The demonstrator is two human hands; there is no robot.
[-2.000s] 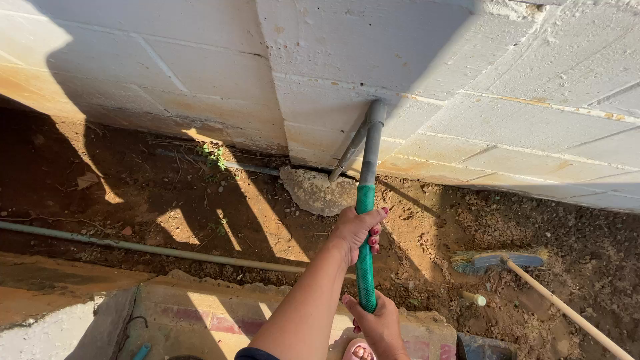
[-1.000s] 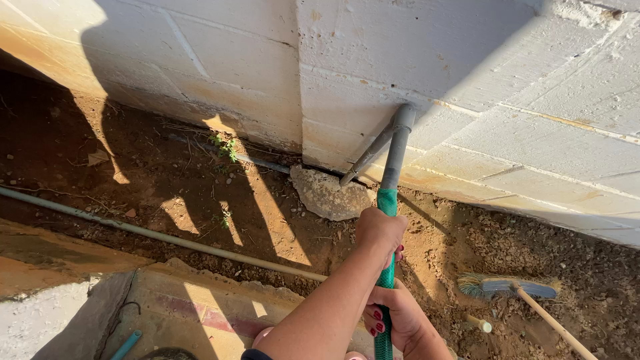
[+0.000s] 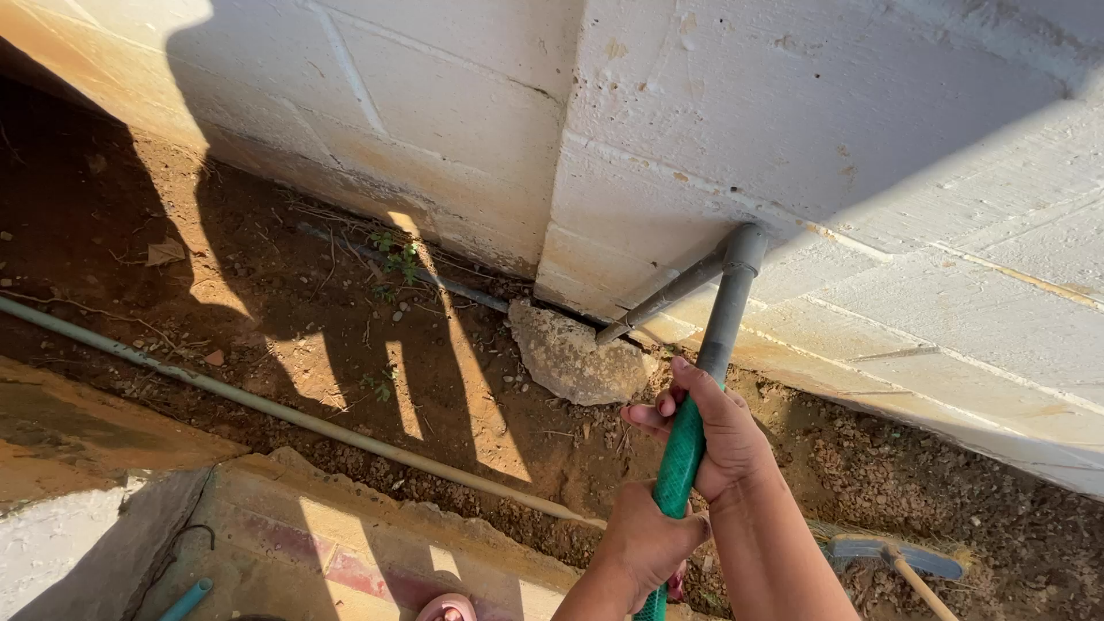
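Note:
A green braided hose [image 3: 681,457] fits over or against the end of a grey plastic pipe [image 3: 729,319], which comes from an elbow at the white block wall. My right hand [image 3: 720,423] is around the hose's upper part, just below the pipe, its fingers loosely curled on the far side. Lower down, my left hand [image 3: 651,535] grips the same hose. A second grey pipe [image 3: 664,297] slants from the elbow down to a lump of concrete [image 3: 578,358] at the wall's foot. Beneath my left hand the hose runs out of view.
A long pale pipe [image 3: 345,435] crosses the soil at the left. A broom or rake head [image 3: 897,552] with a wooden handle lies at the lower right. The white block wall [image 3: 431,112] rises in front. A foot in a pink sandal [image 3: 447,607] stands on the ledge below.
My hands have swapped places along the hose: my left hand was the upper one, near the pipe, and is now below my right hand. The view has turned and come somewhat nearer.

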